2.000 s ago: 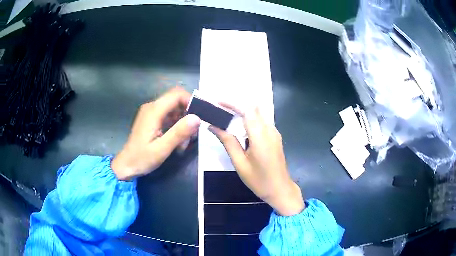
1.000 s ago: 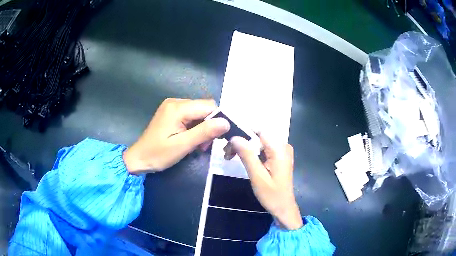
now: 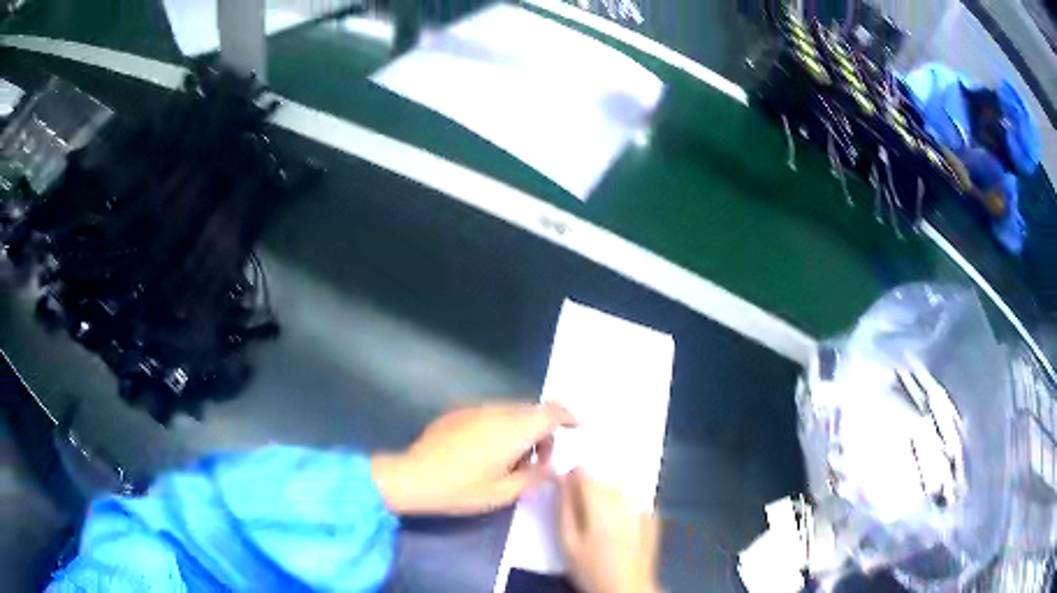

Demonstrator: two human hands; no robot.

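My left hand (image 3: 473,459) and my right hand (image 3: 609,532) meet over the long white backing sheet (image 3: 614,371). Their fingertips are closed together around the small white part, which is mostly hidden by the fingers and blurred; its black face does not show. The right hand is strongly blurred. One black adhesive piece (image 3: 534,583) shows at the sheet's near end, cut off by the bottom edge.
A black cable bundle (image 3: 162,243) lies at left. A clear bag of white parts (image 3: 910,440) and loose white parts (image 3: 779,548) are at right. Beyond the pale rail (image 3: 556,226), a white housing (image 3: 527,93) is on the green belt. Wired subassemblies (image 3: 852,87) and a person's blue sleeve (image 3: 945,104) are beyond.
The view has tilted up, bringing the belt and white housing into sight; sheet and hands sit lower. The part's black face, seen earlier between both hands, is now hidden.
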